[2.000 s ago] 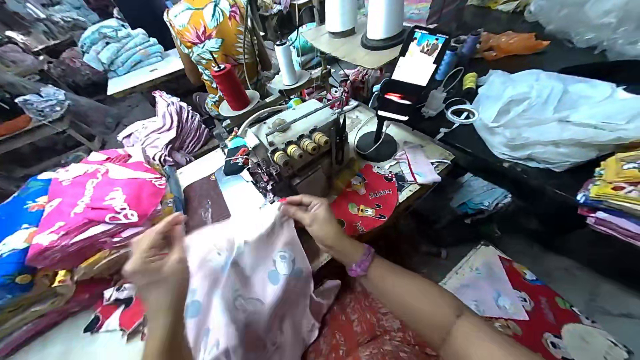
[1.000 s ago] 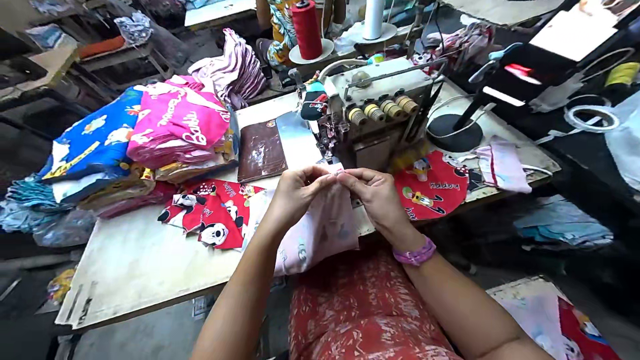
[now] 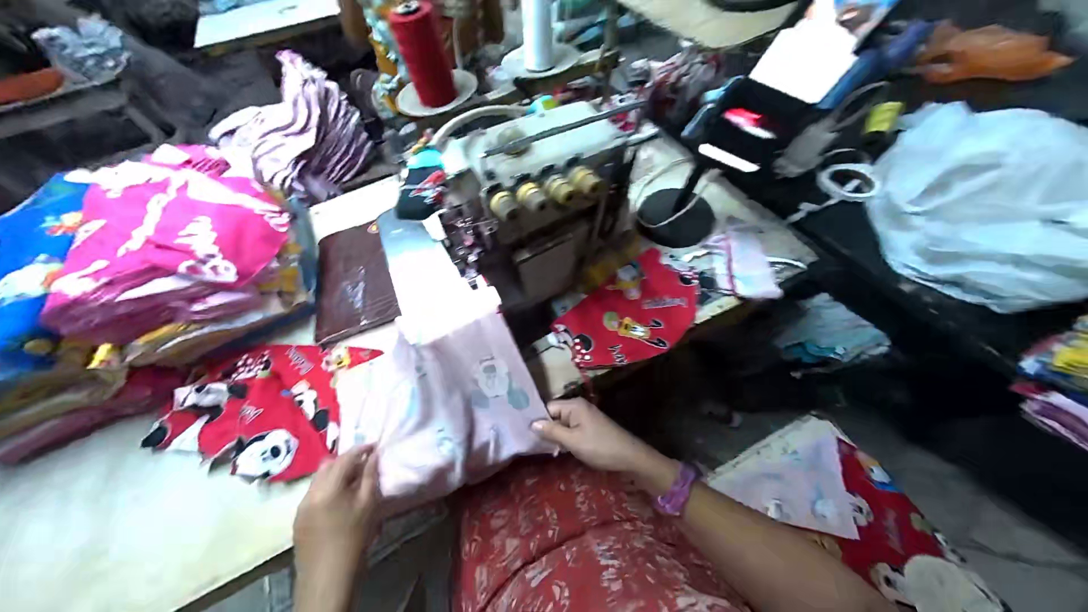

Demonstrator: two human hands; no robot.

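Note:
A pale pink printed cloth (image 3: 459, 399) lies over the table's front edge, its far end at the needle area of an overlock sewing machine (image 3: 535, 187). My right hand (image 3: 591, 433) pinches the cloth's right edge between thumb and fingers. At its lower left edge is my left hand (image 3: 340, 493), fingers curled on the fabric. Red cartoon-print fabric pieces (image 3: 280, 416) lie left of the cloth, and another red printed piece (image 3: 633, 314) sits right of the needle area. The presser foot itself is too blurred to make out.
Folded pink and blue fabric stacks (image 3: 170, 246) stand at the left, beside a brown flat packet (image 3: 353, 280). Behind the machine are a red thread cone (image 3: 422, 55) and a white one. A phone on a stand (image 3: 748, 127) and a white plastic bag (image 3: 986, 204) are at the right.
My hands, together near the needle area a second ago, are now apart and closer to my lap. The pink cloth is spread flatter between them. The view has shifted.

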